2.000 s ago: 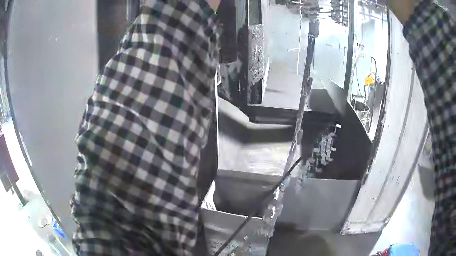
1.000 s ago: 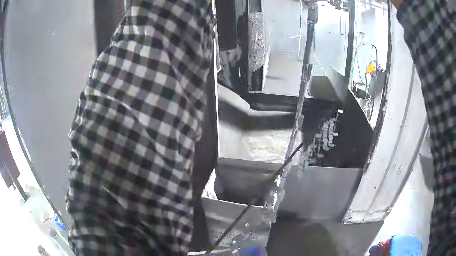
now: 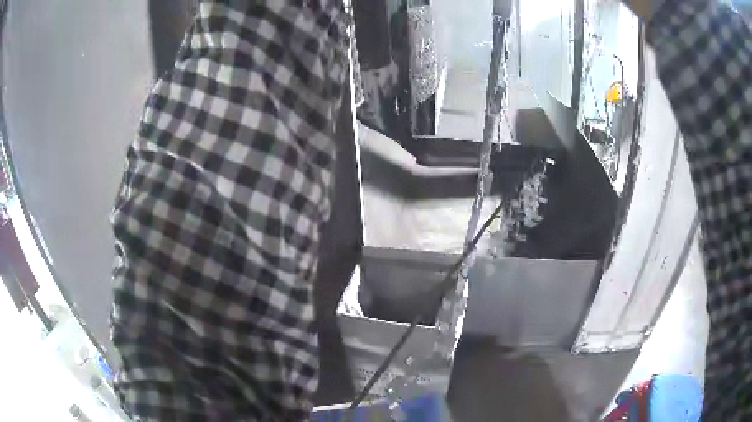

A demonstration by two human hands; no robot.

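Both of my arms reach up in black-and-white checked sleeves, and both hands are cut off by the top edge. The left sleeve (image 3: 223, 214) fills the left centre. The right sleeve (image 3: 709, 148) runs down the right edge, with a sliver of bare wrist or hand at its top. What the hands hold is hidden. A long, mottled, upright rod or chain (image 3: 482, 181) hangs in front of me, crossed low down by a thin dark diagonal rod (image 3: 387, 371). A large smooth grey panel (image 3: 74, 148) stands left of my left sleeve.
Grey metal boxes or troughs (image 3: 532, 301) lie below centre, with small pale pieces (image 3: 528, 202) over a dark surface. A pale ribbed panel (image 3: 635, 272) leans at right. A blue object (image 3: 676, 398) with red beside it is at lower right, and another blue patch (image 3: 420, 410) at bottom centre.
The boxes and background have shifted upward in the picture. More blue shows at bottom centre and lower right. Both arms remain raised; the right sleeve shows slightly further left at the top.
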